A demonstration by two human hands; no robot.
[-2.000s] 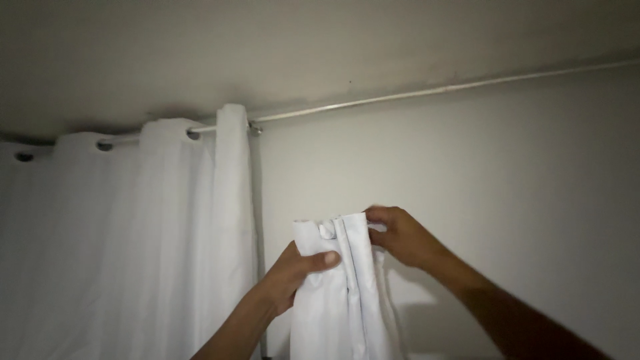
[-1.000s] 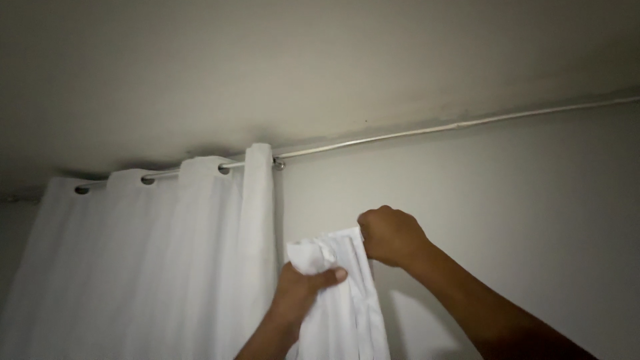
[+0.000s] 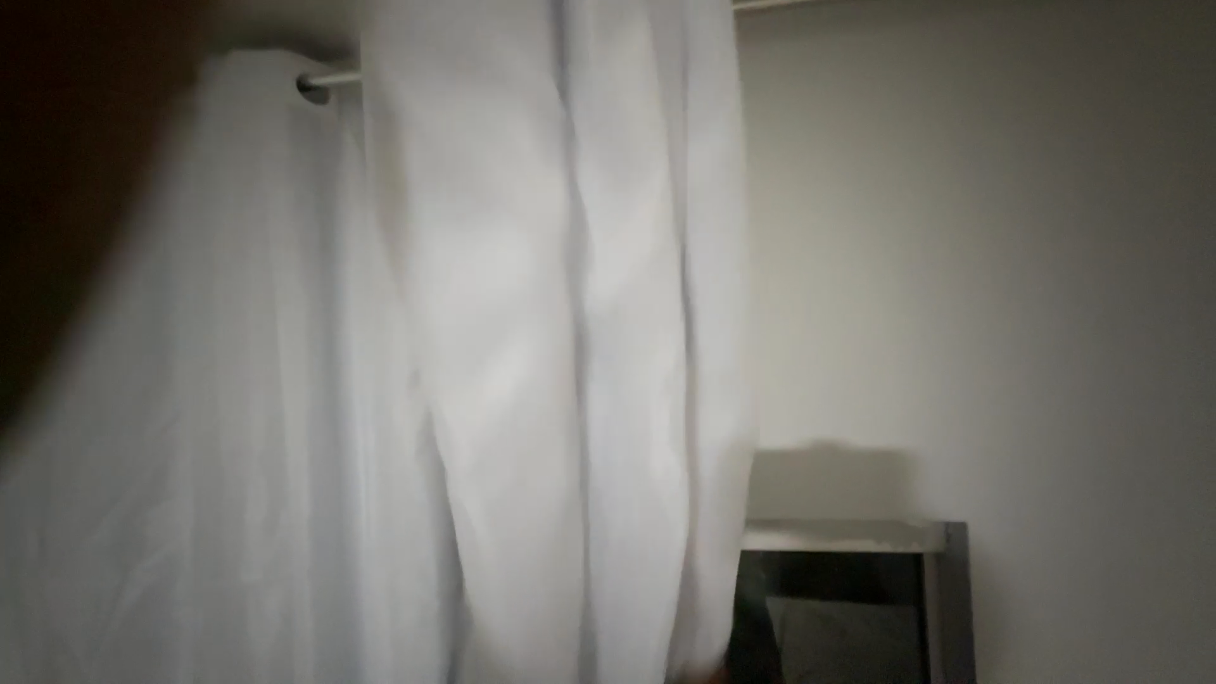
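Note:
A gathered white fabric curtain point(image 3: 513, 332) hangs close in front of me, its top beyond the upper edge of the view. Behind it on the left, a second white curtain point(image 3: 237, 285) hangs by a grommet point(image 3: 313, 88) on a thin rod point(image 3: 339, 79). A dark, blurred arm, probably my left, fills the upper left corner; my left hand is out of view. At the bottom edge, a small blurred bit of skin, apparently my right hand point(image 3: 703, 673), shows beside the gathered curtain. Its fingers and grip cannot be made out.
A plain pale wall point(image 3: 978, 285) is on the right. Low against it stands a framed piece of furniture point(image 3: 955, 598) with a pale top edge and dark panels, partly behind the gathered curtain. A pale line point(image 3: 779, 4) runs along the top of the wall.
The gathered curtain, held between both hands before, has been lifted and now spans the view from top to bottom. The left hand has left the view. The view has tilted down and moved closer.

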